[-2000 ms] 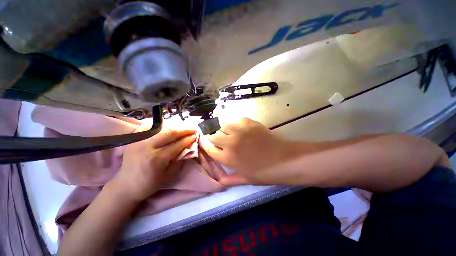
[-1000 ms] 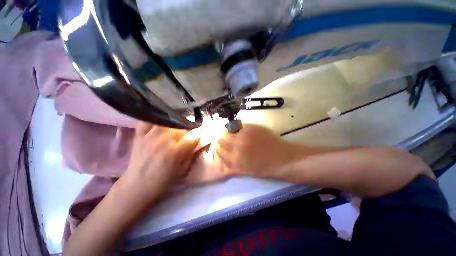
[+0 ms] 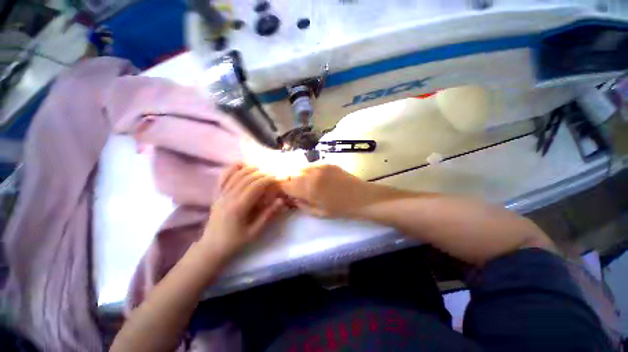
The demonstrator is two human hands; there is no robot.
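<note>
The pink garment panel [image 3: 182, 155] lies bunched on the white table left of the needle, and its near edge runs under my fingers. My left hand [image 3: 244, 203] is on the cloth just left of and below the presser foot, its fingers closed on the edge. My right hand [image 3: 320, 189] is beside it, with fingertips pinching the cloth in front of the presser foot [image 3: 311, 154]. The fingertips of both hands nearly meet. Bright lamp glare hides the needle and the seam.
The sewing machine [image 3: 475, 65] arches over the work. Black thread snips [image 3: 354, 146] lie right of the needle, with a small white chip [image 3: 434, 158] further right. Dark scissors [image 3: 549, 127] lie at the far right. Long pink folds [image 3: 51, 206] hang over the left table edge.
The head view has drawn back and shows more of the machine and the cloth at left. Both hands stay at the presser foot; my left fingers are now more bunched.
</note>
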